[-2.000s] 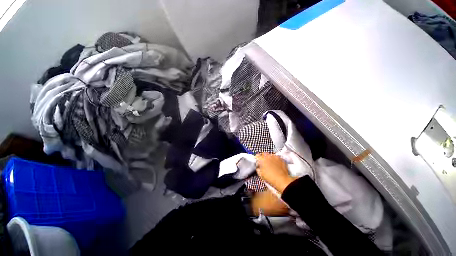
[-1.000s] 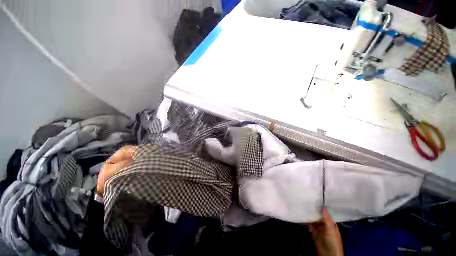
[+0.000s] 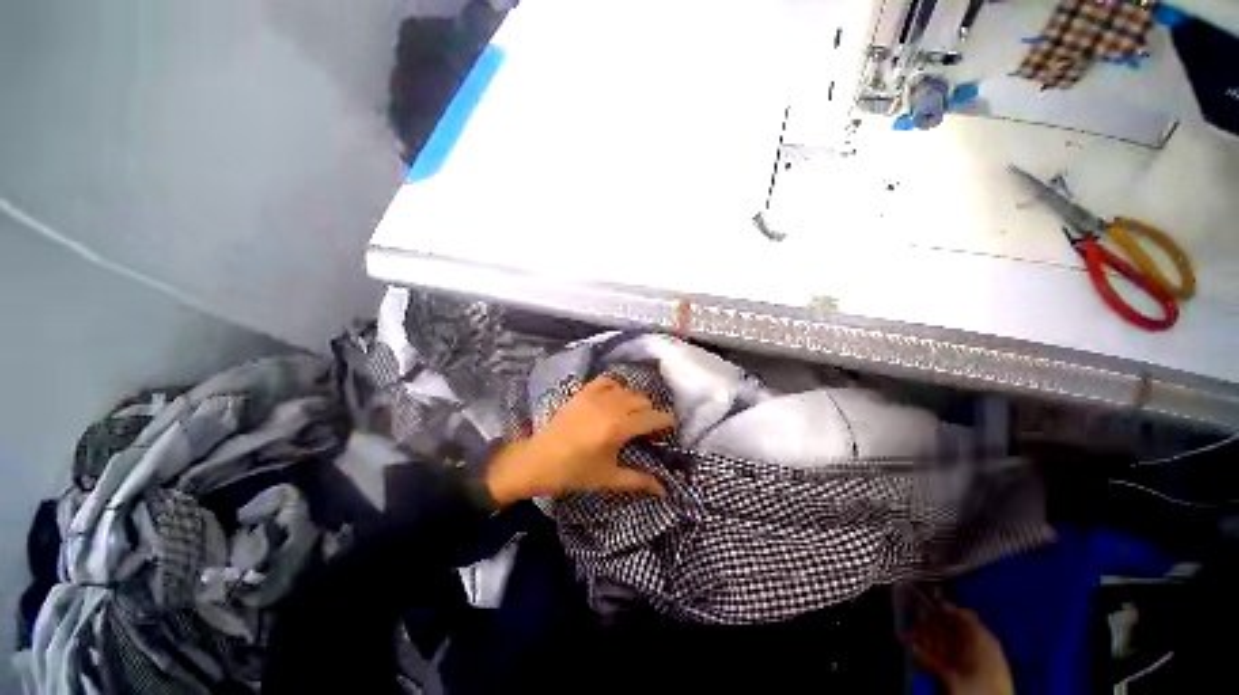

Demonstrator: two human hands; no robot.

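The checked garment (image 3: pixel 775 536) lies over my lap along the table's front edge, its black-and-white check side up. Its white lining (image 3: pixel 802 424) shows between the check and the table edge. My left hand (image 3: pixel 591 441) grips the check cloth near its left end, fingers bent into the folds. My right hand (image 3: pixel 962 649) is low at the right, below the cloth's lower edge, dim and partly hidden; whether it holds the cloth I cannot tell.
The white table (image 3: pixel 612 163) carries the sewing machine's needle area (image 3: pixel 897 88), scissors with red and orange-yellow handles (image 3: pixel 1135 272), and a brown checked scrap (image 3: pixel 1087 41). A tape strip (image 3: pixel 842 335) runs along its front edge. A garment pile (image 3: pixel 177 530) lies at left.
The view has shifted. The lining was spread towards the right; now check cloth covers much of it. My left hand has moved from the cloth's far left end inward. My right hand is lower.
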